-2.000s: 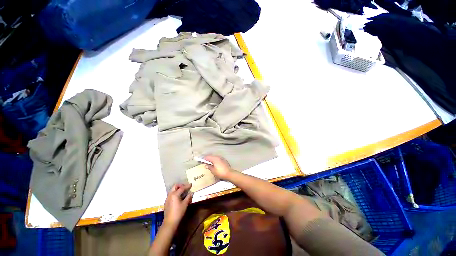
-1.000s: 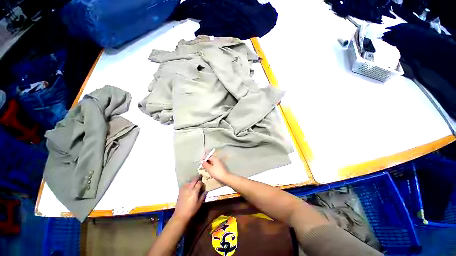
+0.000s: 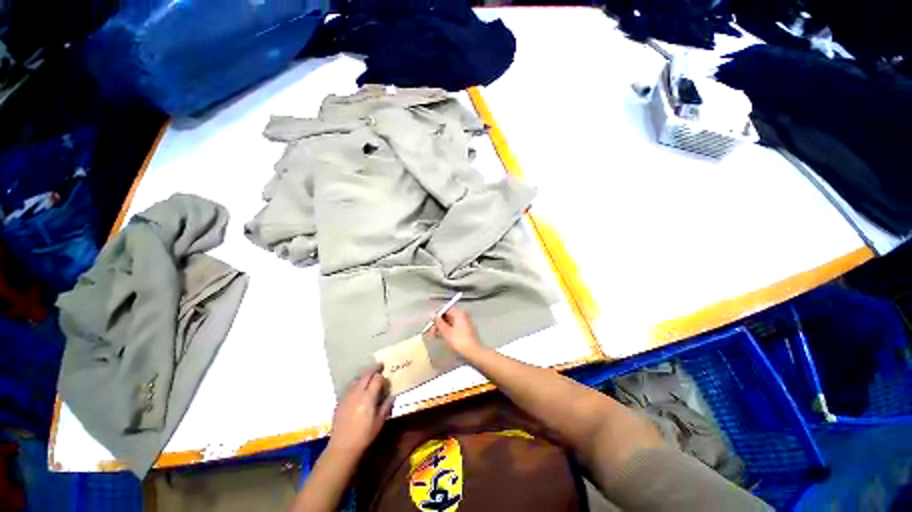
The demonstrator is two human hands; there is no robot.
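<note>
The beige jacket body [image 3: 370,210] lies spread on the white table, its lower panel toward me. The tan card template [image 3: 405,366], with dark writing on its face, lies flat on that panel near the table's front edge. My left hand [image 3: 365,400] is at the card's left edge, fingertips on it. My right hand [image 3: 458,332] holds a thin white marking pen [image 3: 447,305], slanted up to the right, at the card's upper right corner.
A darker beige jacket [image 3: 140,310] with cuff buttons lies at the left. A white basket [image 3: 700,125] and dark garments [image 3: 830,130] stand far right. A blue wrapped bundle [image 3: 205,50] is far left. Blue crates [image 3: 740,390] are below the edge; yellow-orange tape [image 3: 550,245] joins the table.
The card, lifted or tilted between my fingers one second ago, now lies flat with its writing showing. My right hand with the pen is now at the card's upper right corner.
</note>
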